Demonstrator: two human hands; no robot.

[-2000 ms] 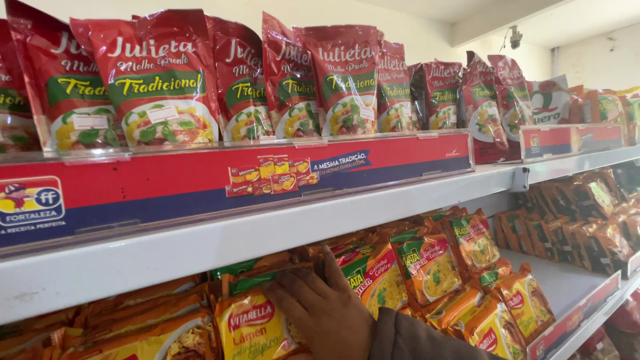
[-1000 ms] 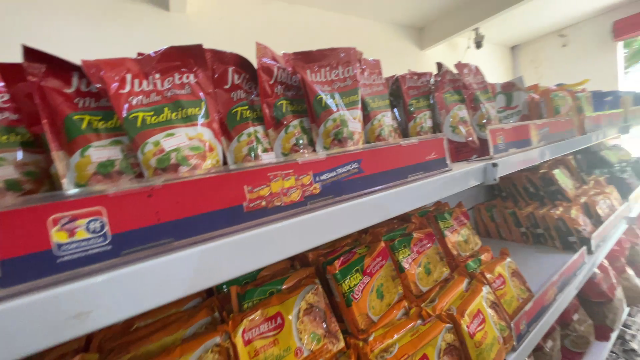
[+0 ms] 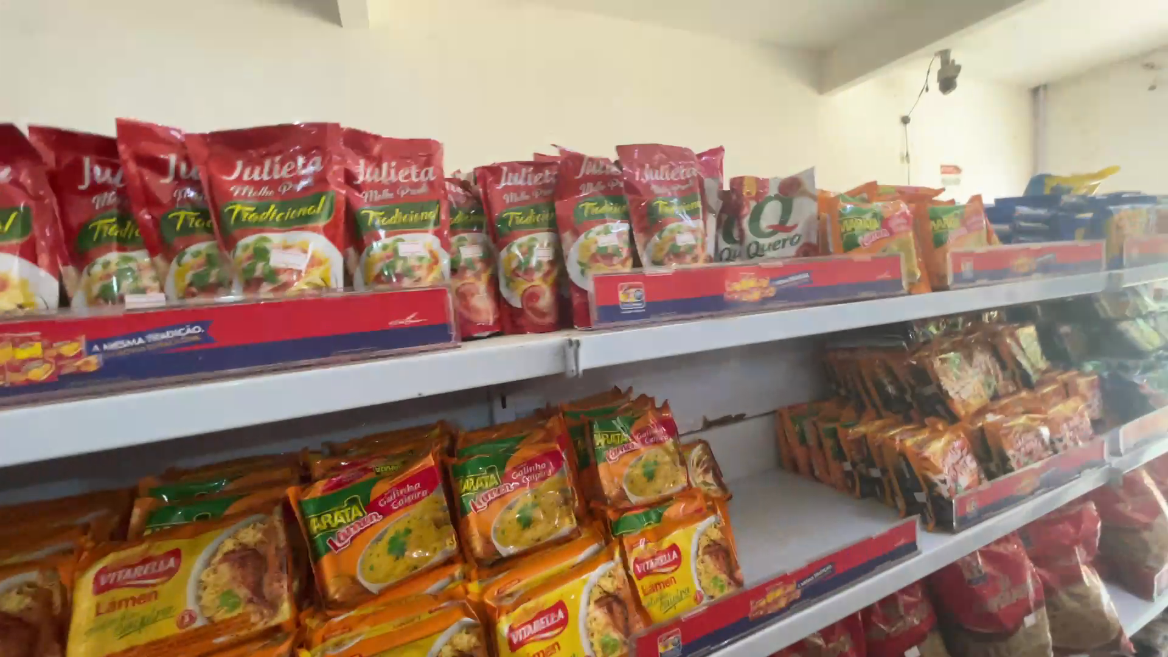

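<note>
Neither of my hands shows in the head view at this moment. Red Julieta tomato sauce pouches (image 3: 278, 214) stand upright in a row along the upper white metal shelf. Below them, yellow Vitarella instant noodle packets (image 3: 187, 584) and orange Marata noodle packets (image 3: 379, 525) lean in stacked rows on the lower shelf. A white and red Quero pouch (image 3: 771, 219) stands farther right on the upper shelf.
Red and blue plastic shelf-edge strips (image 3: 753, 285) run along the fronts. More noodle packets (image 3: 940, 461) stand at the lower shelf's right. Red bagged goods (image 3: 990, 584) sit beneath. A camera-like fixture (image 3: 948, 73) hangs near the ceiling.
A hand rested on the Vitarella packets two seconds ago; it has left the view. The view has shifted, showing more of the shelves to the right.
</note>
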